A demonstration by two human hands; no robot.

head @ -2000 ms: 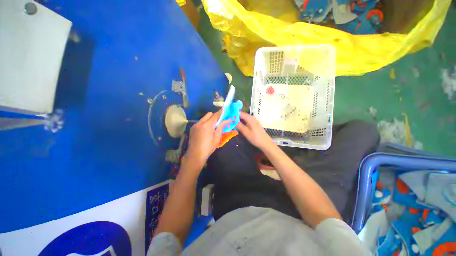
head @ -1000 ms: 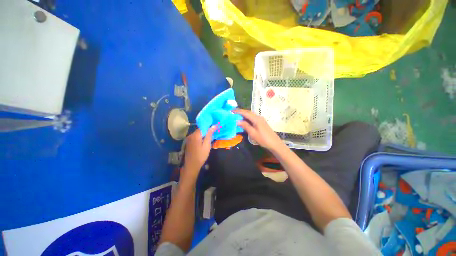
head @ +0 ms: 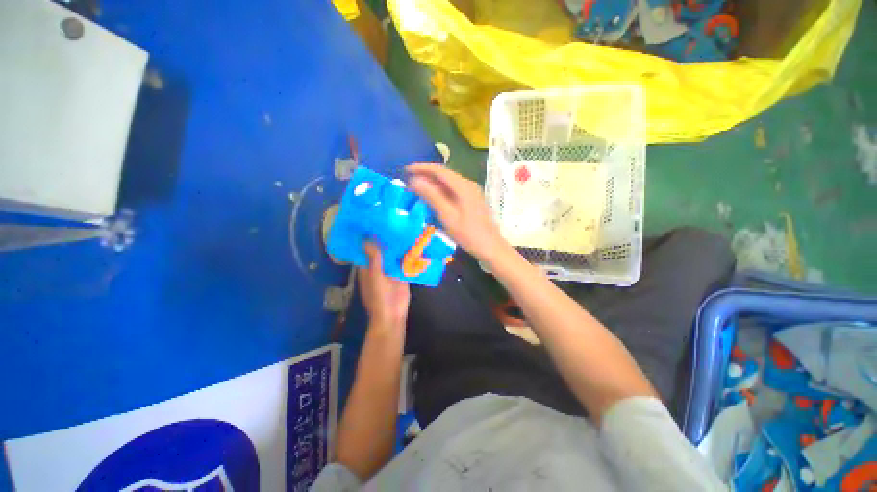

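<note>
A bright blue plush skin [head: 389, 216] with an orange patch and white spots is spread in front of the round cream nozzle base [head: 332, 233] on the blue machine. It covers the thin nozzle and part of the base. My left hand [head: 383, 283] holds it from below, thumb on the front, fingers hidden behind the fabric. My right hand [head: 456, 207] is at its upper right edge, fingertips on the fabric.
The blue machine panel [head: 231, 125] fills the left. A white perforated basket [head: 494, 192] with a cream card stands by my knees. A yellow bag liner [head: 577, 72] is at the top. A blue crate [head: 707, 322] of pieces is at the right.
The plush skin has moved left over the nozzle base and opened out, its orange patch now at the right. My right hand has moved up and left; my left hand is under the piece.
</note>
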